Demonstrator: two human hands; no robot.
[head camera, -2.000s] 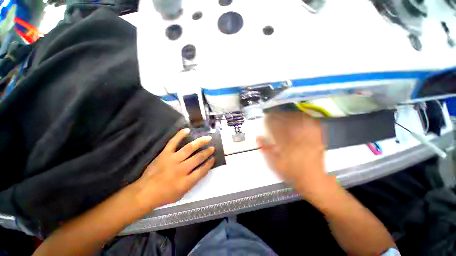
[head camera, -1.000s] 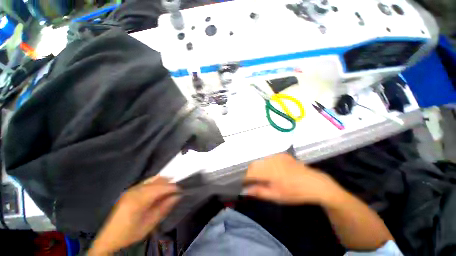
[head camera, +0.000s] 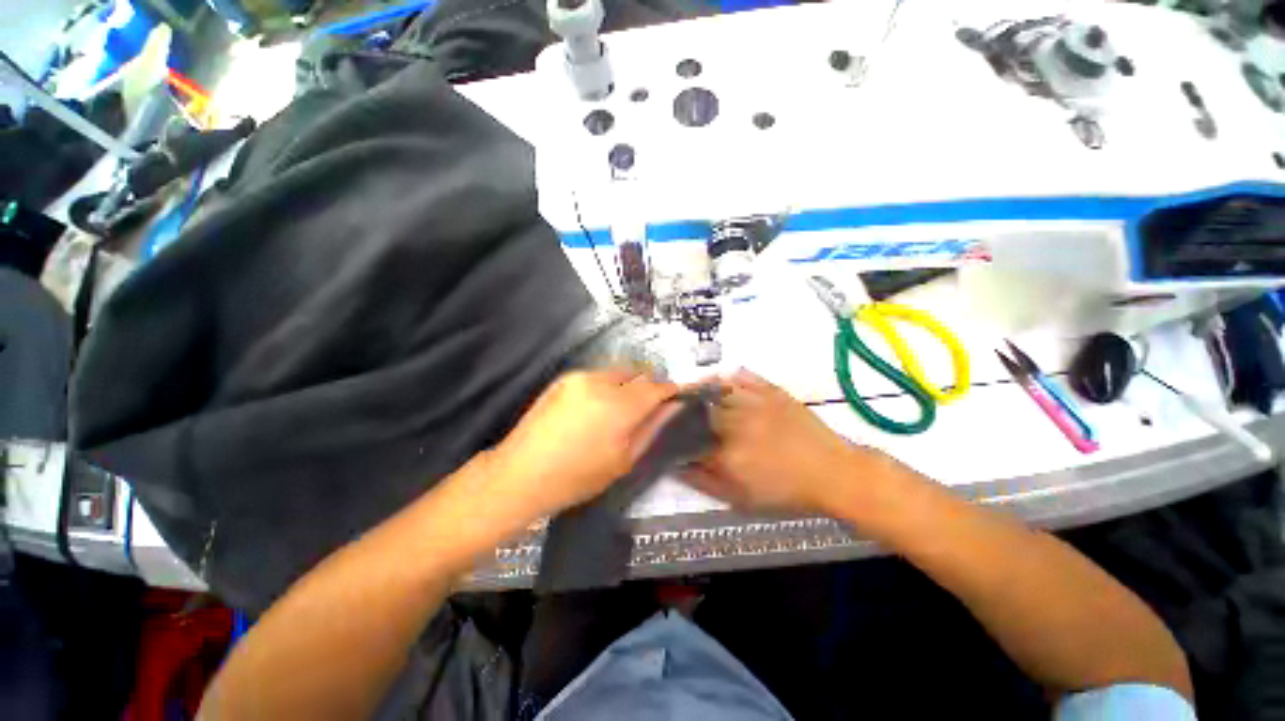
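Note:
A dark cloth strip (head camera: 599, 524) hangs over the table's front edge, and its upper end is between my two hands. My left hand (head camera: 599, 430) grips it from the left, just in front of the presser foot (head camera: 708, 347). My right hand (head camera: 754, 437) pinches the same end from the right, fingertips nearly touching the left hand's. The large dark garment (head camera: 338, 296) lies heaped on the left, up to my left hand. The white sewing machine head (head camera: 874, 169) is behind. My fingers hide the strip's end.
Scissors with green and yellow handles (head camera: 902, 352) lie right of the needle area. A pink and blue pointed tool (head camera: 1050, 400) and a round black object (head camera: 1103, 368) lie further right. Dark cloth (head camera: 1198, 563) is beyond the table's front edge at right.
The right hand first left the machine bed's right side. Both hands then held the strip low at the table's edge. Now they are together, raised near the presser foot. The view has shifted.

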